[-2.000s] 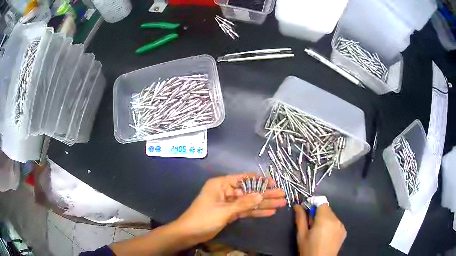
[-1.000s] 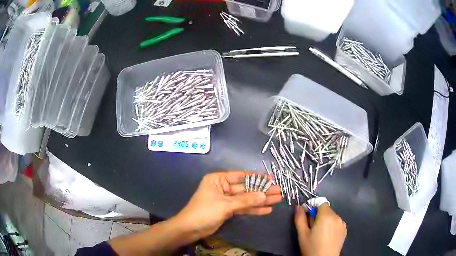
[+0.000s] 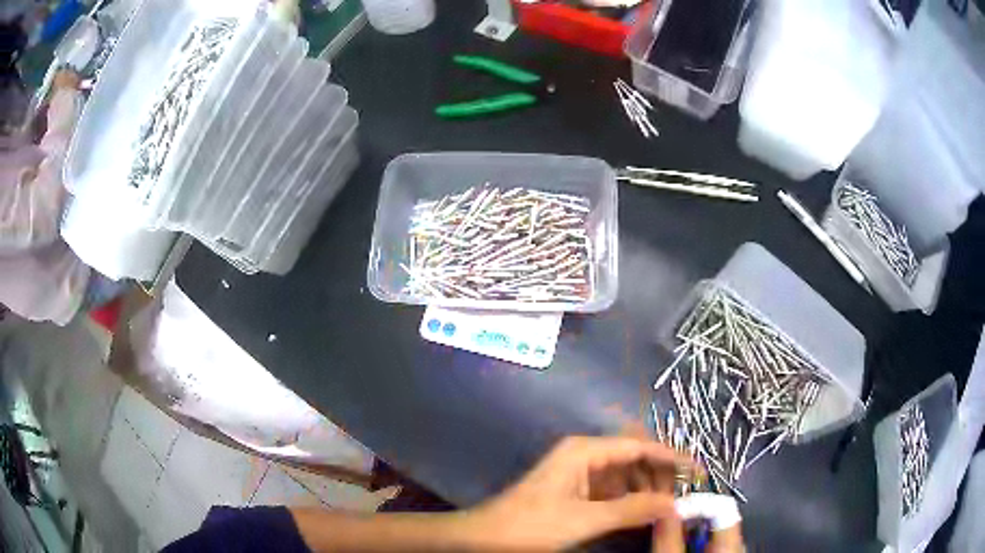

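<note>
My left hand (image 3: 583, 491) is at the bottom centre, fingers curled round several metal pins (image 3: 691, 473) whose ends show at its fingertips. My right hand (image 3: 691, 537) is cut off by the bottom edge, close against the left fingertips. It holds a dark blue tool (image 3: 699, 531), with white wrap (image 3: 707, 509) at the fingers. Just beyond the hands, pins spill from the tipped clear supply tub (image 3: 805, 313). The upright collecting tub (image 3: 497, 170), heaped with pins, sits on the white digital scale (image 3: 491, 335).
Nested clear tubs (image 3: 292, 162) stand upper left. Green-handled pliers (image 3: 486, 105), tweezers (image 3: 691, 184) and loose pins (image 3: 636, 109) lie across the top. A white rod (image 3: 826, 240) and small pin tubs (image 3: 888, 464) are at right. A person's pink sleeve (image 3: 43, 216) shows far left.
The view has turned, so the bench things sit further right and mostly lower. My left hand has closed from an open palm and come together with my right hand.
</note>
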